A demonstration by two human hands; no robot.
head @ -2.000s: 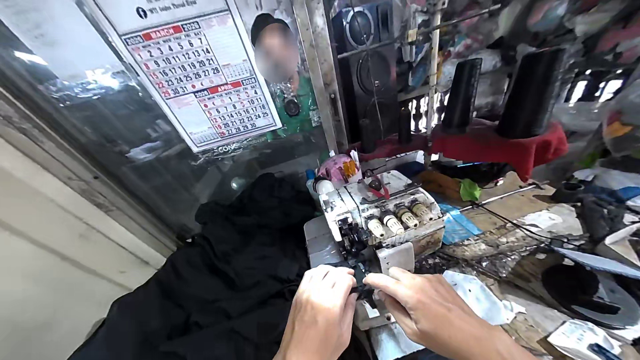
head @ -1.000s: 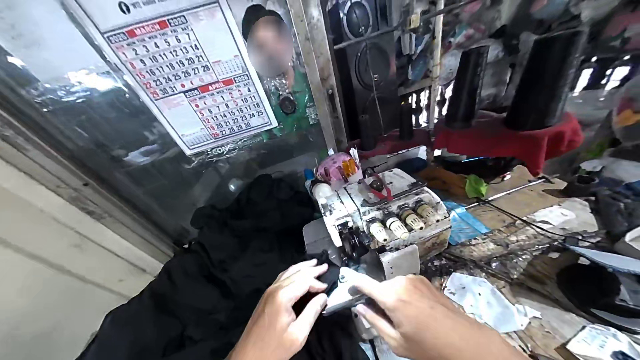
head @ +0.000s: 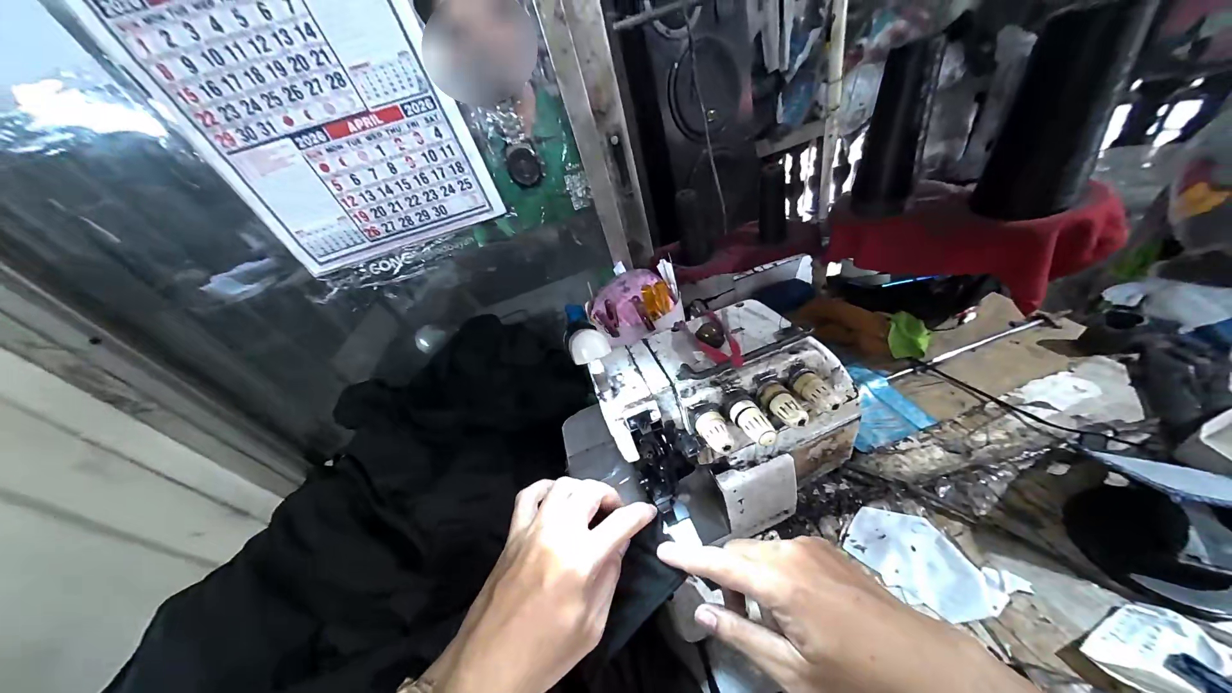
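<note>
A white overlock sewing machine [head: 731, 385] with several tension dials on its front stands just beyond both hands. My left hand [head: 568, 549] grips black fabric [head: 640, 582] close to the needle and presser-foot area, thumb and forefinger pinched together. My right hand [head: 770, 597] is at the right edge of that fabric, forefinger extended toward the left thumb; whether it pinches the cloth cannot be told. A large heap of black fabric [head: 385, 520] lies left of the machine. A pink pincushion [head: 630, 303] sits at the machine's top left.
Large black thread cones [head: 1039, 115] stand on a red cloth [head: 982, 241] at the back right. Paper scraps [head: 924, 563], a blue plastic piece [head: 881, 409] and cables litter the table on the right. A calendar [head: 318, 125] hangs on the glass behind, beside a metal post [head: 597, 125].
The light-coloured flat piece held between the hands one second ago no longer shows there. Black fabric is now at my fingers, and my left hand has moved toward the machine's needle area.
</note>
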